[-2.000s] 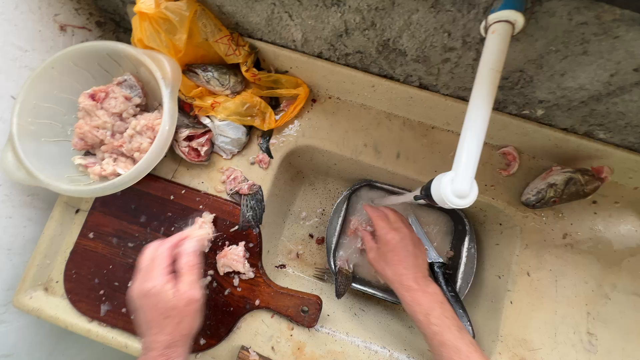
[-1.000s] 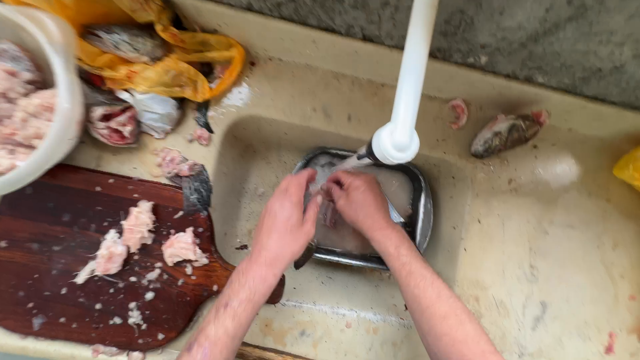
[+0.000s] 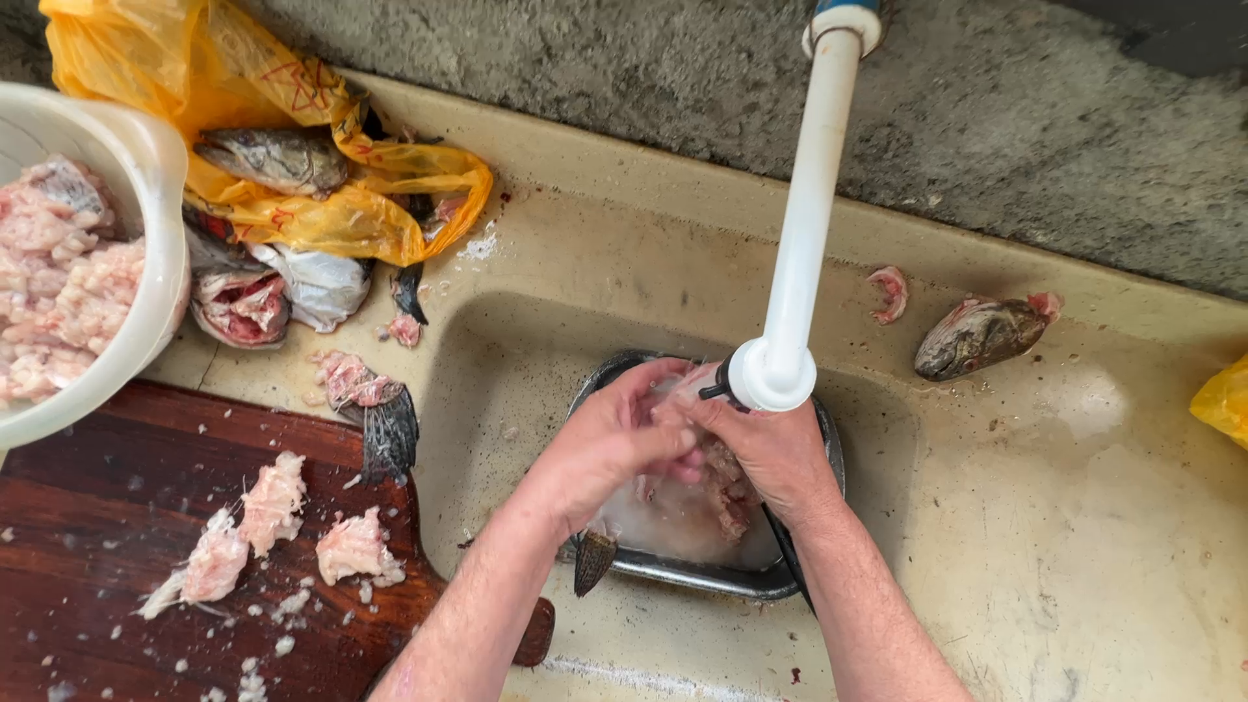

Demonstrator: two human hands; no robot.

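Both my hands are together under the white plastic faucet (image 3: 801, 234), above a metal pan (image 3: 702, 583) of cloudy water in the sink. My left hand (image 3: 619, 439) and my right hand (image 3: 770, 444) hold a piece of raw fish (image 3: 682, 395) between them, partly hidden by fingers and spout. Below them a ragged strip of fish flesh (image 3: 729, 492) hangs or lies in the pan; whether it joins the held piece I cannot tell. A fish tail (image 3: 594, 563) sticks out over the pan's left rim. The knife's black handle (image 3: 788, 556) shows beside my right wrist.
Fish chunks (image 3: 356, 548) lie on a dark wooden cutting board (image 3: 88, 478) at left, with a tail fin (image 3: 389, 434) by its corner. Above are a plastic colander (image 3: 161, 224) of fish meat and a yellow bag (image 3: 127, 58) with fish heads. Another fish head (image 3: 983, 336) lies right of the sink.
My left hand was over the cutting board two seconds ago; it has moved right to join my right hand at the pan. Another chunk of fish now lies on the board.
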